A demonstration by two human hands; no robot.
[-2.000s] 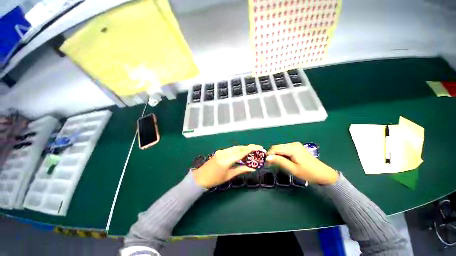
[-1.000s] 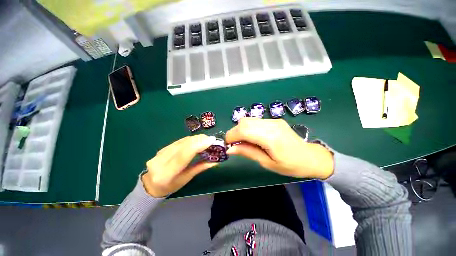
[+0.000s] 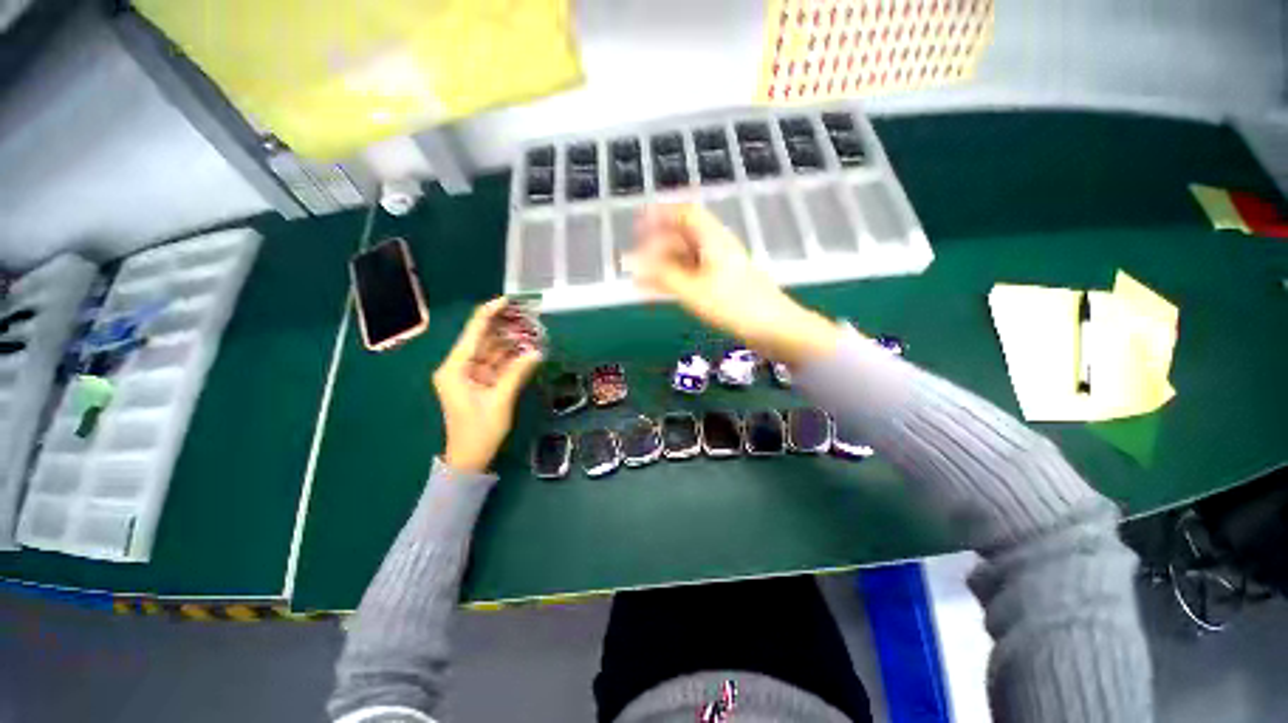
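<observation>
My left hand (image 3: 485,379) holds a red-patterned piece (image 3: 519,332) in its fingertips, left of the rows and just in front of the tray's left end. My right hand (image 3: 692,261) is blurred over the front slots of the compartment tray (image 3: 593,293); whether it holds anything cannot be told. A curved row of plain-face pieces (image 3: 722,434) lies on the green mat. Behind it lie a red-patterned piece (image 3: 607,383), a dark piece (image 3: 567,393) and several purple and white patterned cases (image 3: 691,373), partly hidden by my right forearm.
The tray's back slots hold dark pieces. A smartphone (image 3: 389,293) lies left, spare trays (image 3: 141,410) farther left. Paper slips (image 3: 1040,353) with a marker pen (image 3: 1085,343) lie right. A yellow sheet (image 3: 382,64) and an arrow sticker sheet (image 3: 876,50) are behind.
My hands have parted. My left hand has moved up and left with the red-patterned piece; my right hand has moved up over the tray. The plain-face row is now uncovered.
</observation>
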